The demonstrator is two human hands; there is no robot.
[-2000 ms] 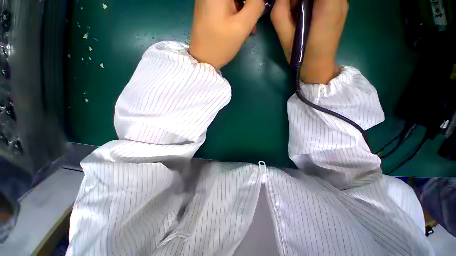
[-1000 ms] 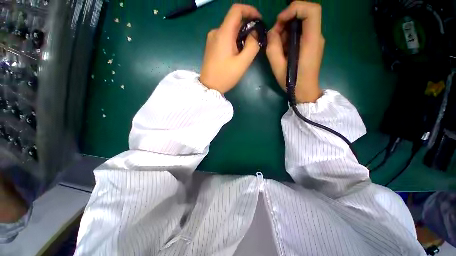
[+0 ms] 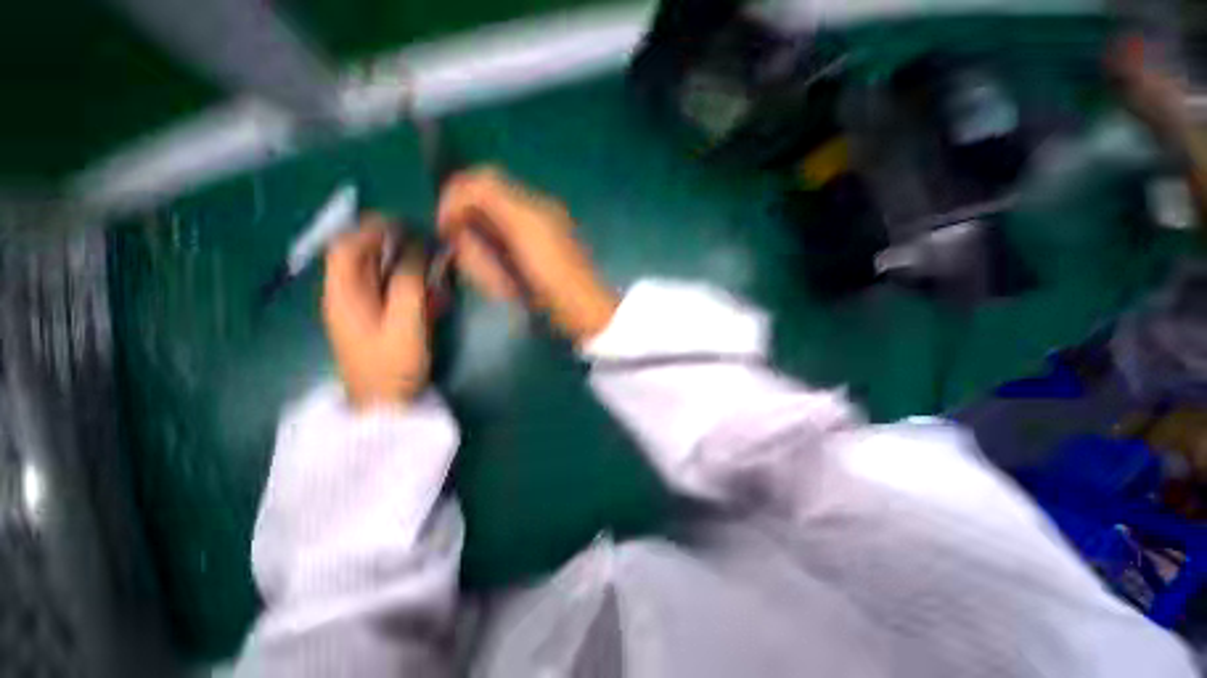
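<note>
The frame is strongly motion-blurred. My left hand (image 3: 377, 318) is raised over the green mat (image 3: 530, 450), fingers around a small dark round unit (image 3: 401, 254). My right hand (image 3: 523, 245) is close beside it on the right, its fingertips near the unit. A dark streak along the right palm may be the soldering iron (image 3: 492, 246), but blur hides its shape and tip. Its cord cannot be made out. A white and black marker pen (image 3: 318, 232) lies on the mat just beyond my left hand.
Clear blister trays (image 3: 53, 450) stand at the left. A black fan-like unit (image 3: 715, 93) and a dark box with a yellow patch (image 3: 827, 166) are at the upper right. A white rail (image 3: 516, 69) crosses the far edge. Another person's hand (image 3: 1149, 82) and blue bins (image 3: 1099, 490) are at the right.
The view has swung to the right and blurred. The far rail, the other person's hand and the blue bins have come into view. My hands now appear further left, still close together.
</note>
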